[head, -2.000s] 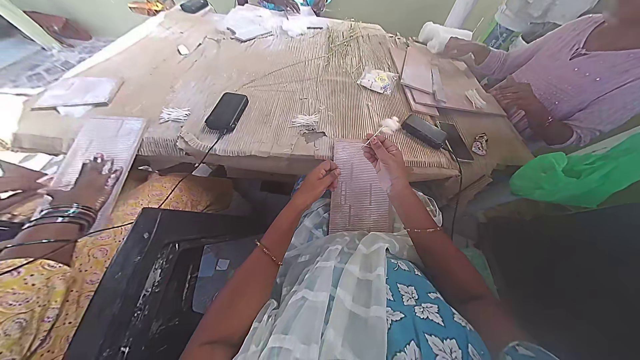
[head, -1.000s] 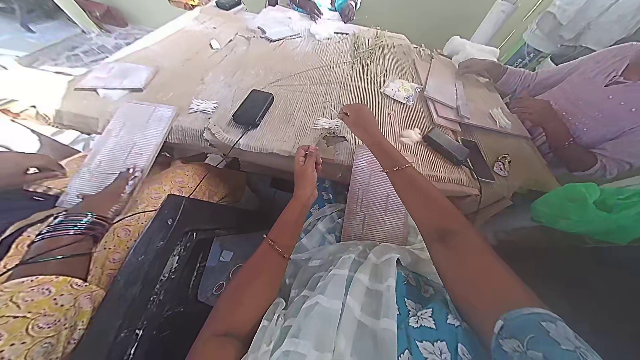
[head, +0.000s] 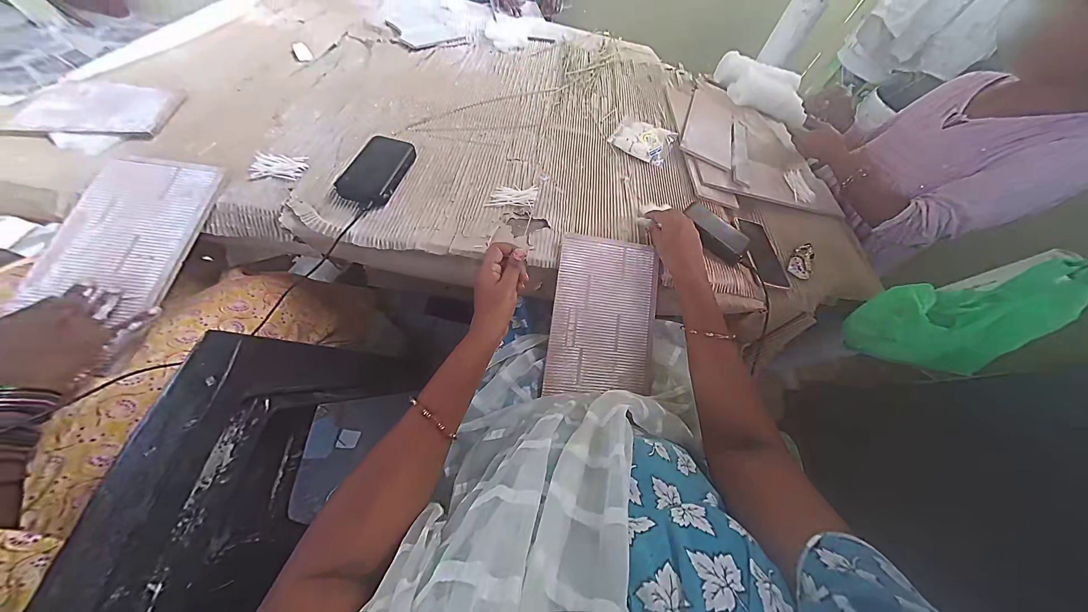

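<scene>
My left hand (head: 501,276) is at the table's front edge, its fingers closed on a thin pale stick that points up. Just above it lies a small pile of white sticks (head: 513,197) on the corrugated table cover (head: 476,127). My right hand (head: 676,238) has its fingertips on a tuft of white cotton (head: 653,211), close beside a black box-shaped device (head: 716,232). Between my hands a ridged board (head: 602,314) leans from my lap against the table edge.
A co-worker's hand (head: 59,336) rests on another ridged board (head: 123,229) at left. A black device with a cable (head: 375,170), a plastic packet (head: 643,141), stacked boards (head: 710,132) and a phone (head: 762,253) lie on the table. A green bag (head: 960,319) is at right.
My right hand has gone from over the board to the stick pile, then right to the cotton. My left hand has moved off the board toward the left.
</scene>
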